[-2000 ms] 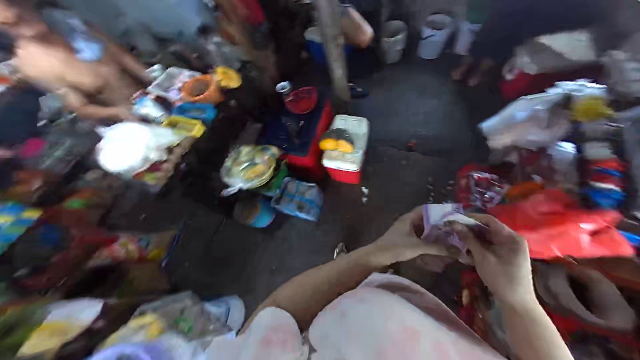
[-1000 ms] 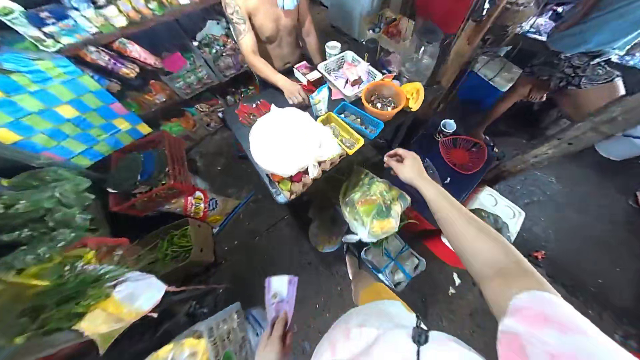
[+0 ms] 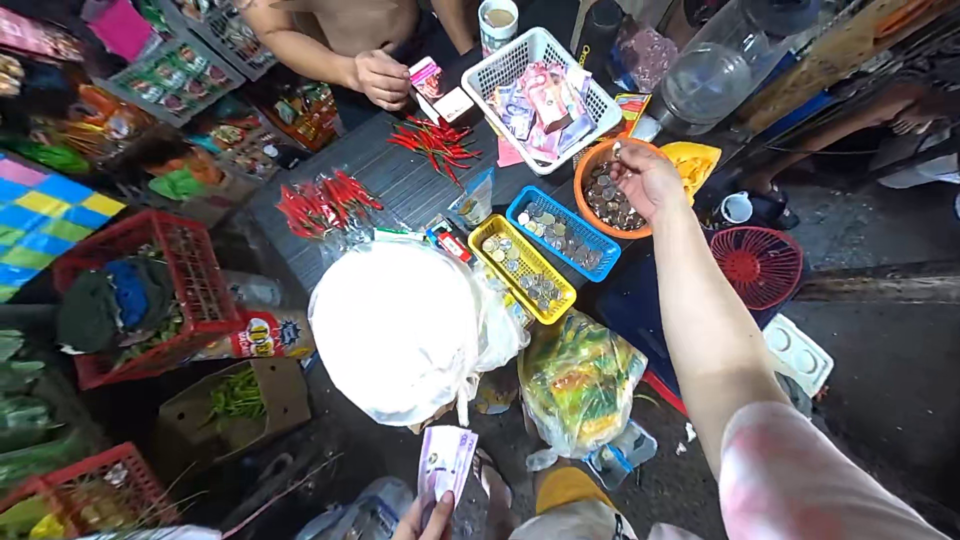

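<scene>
My left hand (image 3: pixel 426 519) pinches a few purple banknotes (image 3: pixel 445 459) at the bottom of the view. My right hand (image 3: pixel 646 180) reaches over an orange round basket (image 3: pixel 583 180) of coins, its fingertips together on what looks like a coin (image 3: pixel 617 148). Left of it lie a blue basket (image 3: pixel 525 196) and a yellow basket (image 3: pixel 559 309), both holding coins. Behind them a white plastic basket (image 3: pixel 474 75) holds crumpled banknotes. A large white plastic bag (image 3: pixel 394 330) sits on the near part of the dark table (image 3: pixel 352 154).
Red chillies (image 3: pixel 435 144) and bagged chillies (image 3: pixel 328 204) lie on the table. Across it a person's hand (image 3: pixel 381 79) rests by an opened pack (image 3: pixel 452 103). A clear bag of vegetables (image 3: pixel 577 382) stands in front. Red crates (image 3: pixel 202 270) are at left, a red fan-like basket (image 3: pixel 756 266) at right.
Two seconds ago both my hands held purple paper together. Now the left alone holds the banknotes, and my right hand has reached out to the orange basket. The view has swung to the table.
</scene>
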